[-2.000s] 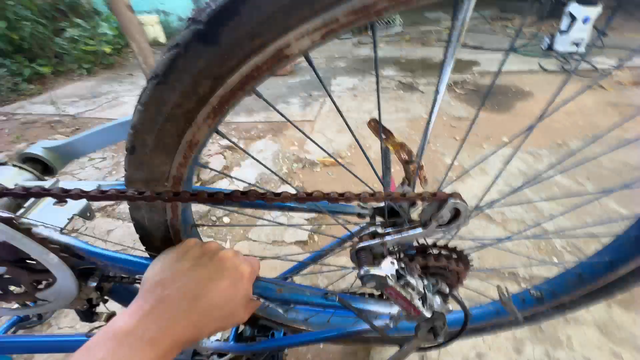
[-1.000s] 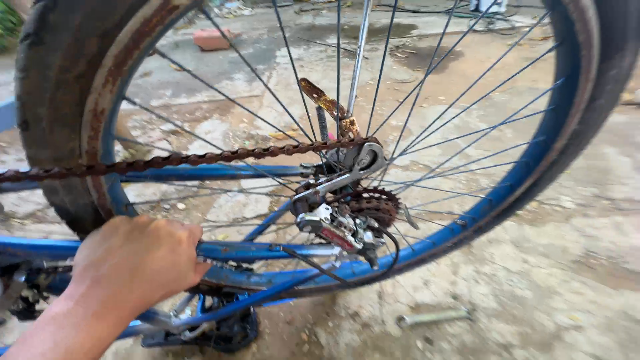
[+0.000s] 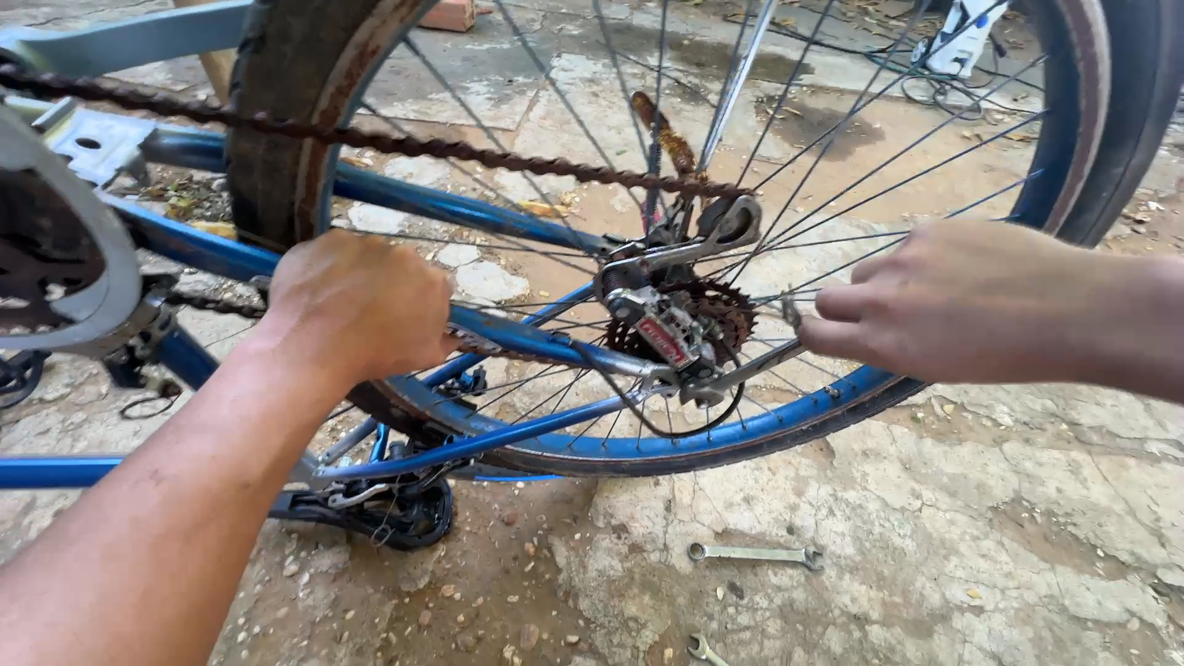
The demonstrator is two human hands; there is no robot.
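My left hand (image 3: pixel 361 301) is closed around a blue frame tube (image 3: pixel 518 338) of a bicycle, left of the rear wheel's hub. From the right, my right hand (image 3: pixel 879 310), slightly blurred, pinches a slim metal piece (image 3: pixel 772 359), seemingly a wrench; its far end lies by the frame end below the rear derailleur (image 3: pixel 661 338). Behind the derailleur are rusty sprockets (image 3: pixel 731 310). A rusty chain (image 3: pixel 444 151) runs from the chainring guard (image 3: pixel 116 240) across the spoked wheel to the hub area. The wheel has a blue rim (image 3: pixel 786 421) and a black tire (image 3: pixel 277 120).
A combination wrench (image 3: pixel 754 554) lies on the cracked concrete below the wheel, with part of another wrench (image 3: pixel 705 650) at the bottom edge. A black pedal (image 3: pixel 416 518) hangs under the frame. A white machine (image 3: pixel 962 37) with cables and a brick (image 3: pixel 450 14) are behind.
My right hand has come into view from the right, with the metal piece at its fingers. My left hand stays on the blue tube. The view has shifted.
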